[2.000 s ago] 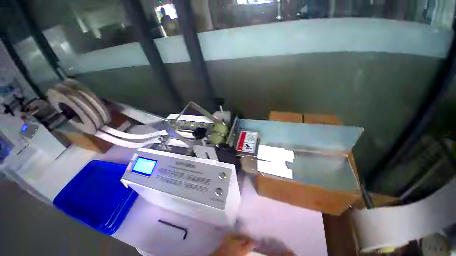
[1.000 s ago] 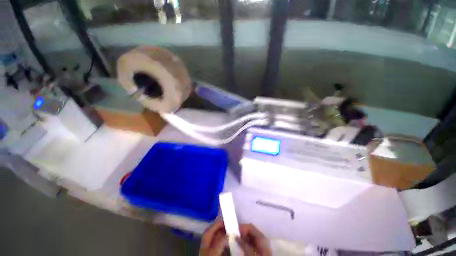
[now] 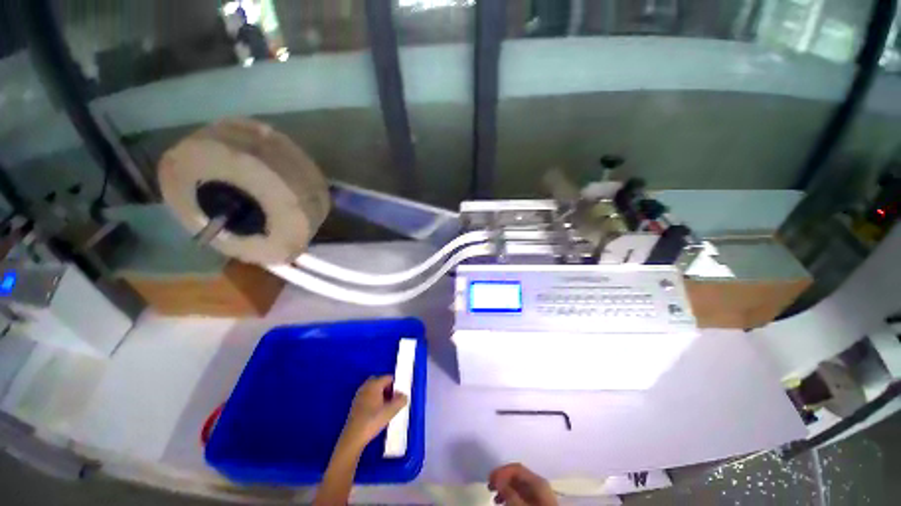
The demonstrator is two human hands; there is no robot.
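Observation:
A bundle of white cut strips (image 3: pixel 400 420) lies lengthwise along the right side of the blue plastic tray (image 3: pixel 286 400). My left hand (image 3: pixel 375 407) is over the tray with its fingers on the bundle's left edge, gripping it. My right hand (image 3: pixel 522 486) is at the bottom edge of the picture, partly cut off, fingers curled, with nothing seen in it. The strip cutting machine (image 3: pixel 568 346), with a lit screen, stands right of the tray. White bands (image 3: pixel 366 289) run into its rollers from the reel (image 3: pixel 237 188).
A black hex key (image 3: pixel 533 413) lies on the white bench (image 3: pixel 603 445) in front of the machine. A cardboard box (image 3: pixel 741 303) supports the catch tray at the machine's right. Another box (image 3: pixel 198 294) stands under the reel. A second machine (image 3: pixel 69 306) is at the far left.
Both hands held the white bundle at the bench's front. My left hand has moved it left into the blue tray. My right hand has let go and moved right. The view has shifted.

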